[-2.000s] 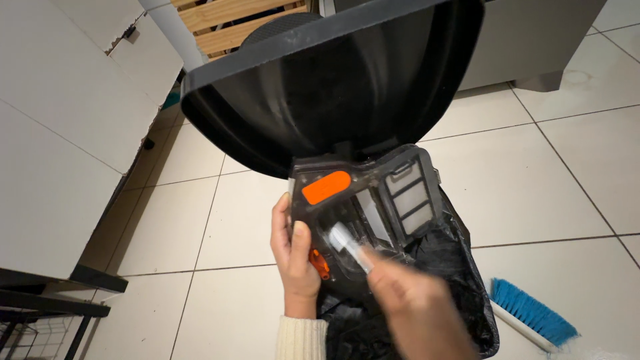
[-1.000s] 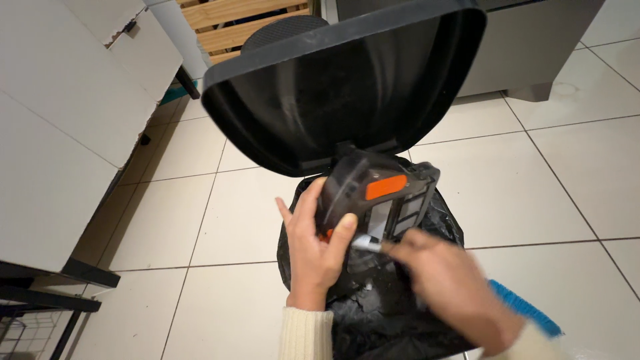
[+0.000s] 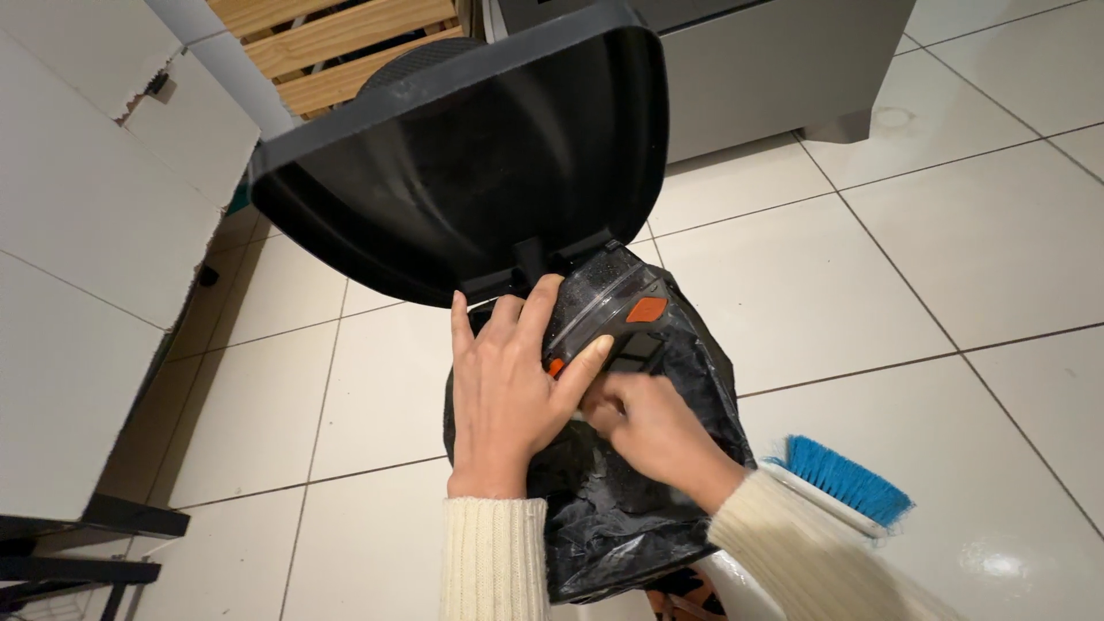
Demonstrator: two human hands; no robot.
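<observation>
My left hand point(image 3: 509, 379) grips a dusty, clear-and-dark plastic dust container point(image 3: 604, 297) with orange tabs, tilted over the open bin. My right hand point(image 3: 647, 427) is closed and slightly blurred just below the container; whatever lies in its fingers is mostly hidden. A black bin liner point(image 3: 621, 535) fills the bin beneath both hands. The raised black bin lid point(image 3: 466, 172) stands behind them. To the right of my right wrist, a brush with blue bristles point(image 3: 845, 483) and a white body rests by the bin.
Large pale floor tiles point(image 3: 862, 285) surround the bin. White panels with chipped edges point(image 3: 95, 216) stand at left, above a black metal frame point(image 3: 129, 517). Behind the lid are wooden slats point(image 3: 345, 52) and a grey cabinet point(image 3: 768, 78).
The dust container has been turned in my left hand, so its clear side now faces up. A white-ended tool seen at my right hand earlier is now mostly hidden beneath the container.
</observation>
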